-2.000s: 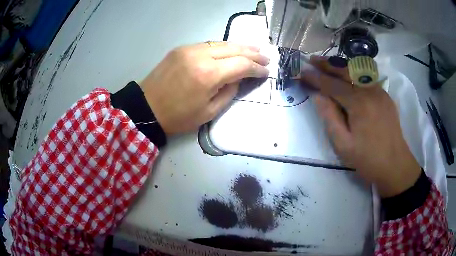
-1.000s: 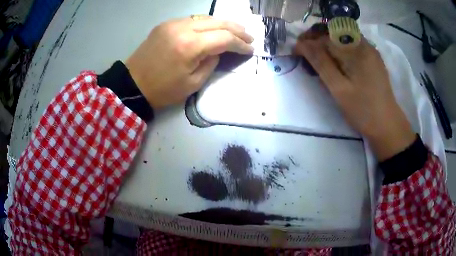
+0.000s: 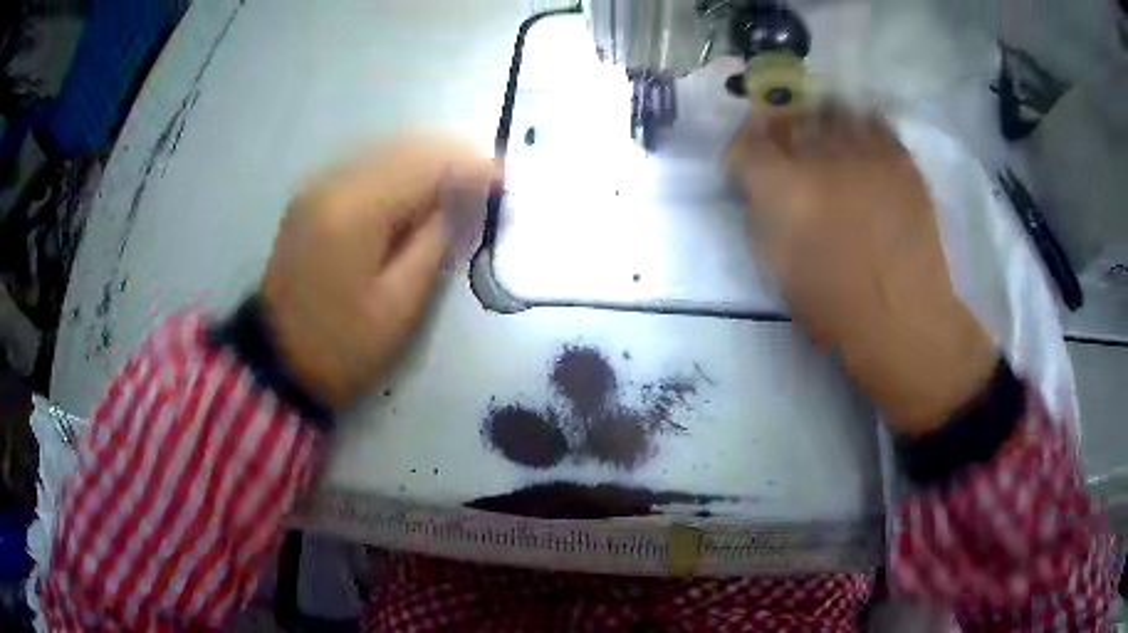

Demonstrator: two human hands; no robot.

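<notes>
The presser foot [image 3: 652, 114] shows under the machine head [image 3: 656, 31], above the brightly lit plate in the bed. My left hand [image 3: 365, 254] is blurred, to the left of the plate, its fingertips near the plate's dark outline; whether it holds anything cannot be told. My right hand [image 3: 854, 247] is blurred, right of the foot and below the ribbed knob [image 3: 777, 84]; its fingers are curled and I cannot tell what is in them. White fabric [image 3: 977, 235] lies beside and beyond my right hand and runs down past the wrist.
A slim black tool [image 3: 1042, 241] lies on the bed at right, with another dark tool [image 3: 1024, 93] above it. A measuring tape strip [image 3: 594, 539] runs along the front table edge. White ruffled pieces [image 3: 52, 470] hang at far left. Red-and-white checked clothing shows below.
My left hand has moved left and down, away from the presser foot. My right hand has shifted slightly with its fingers now curled. The plate beneath the foot is more exposed.
</notes>
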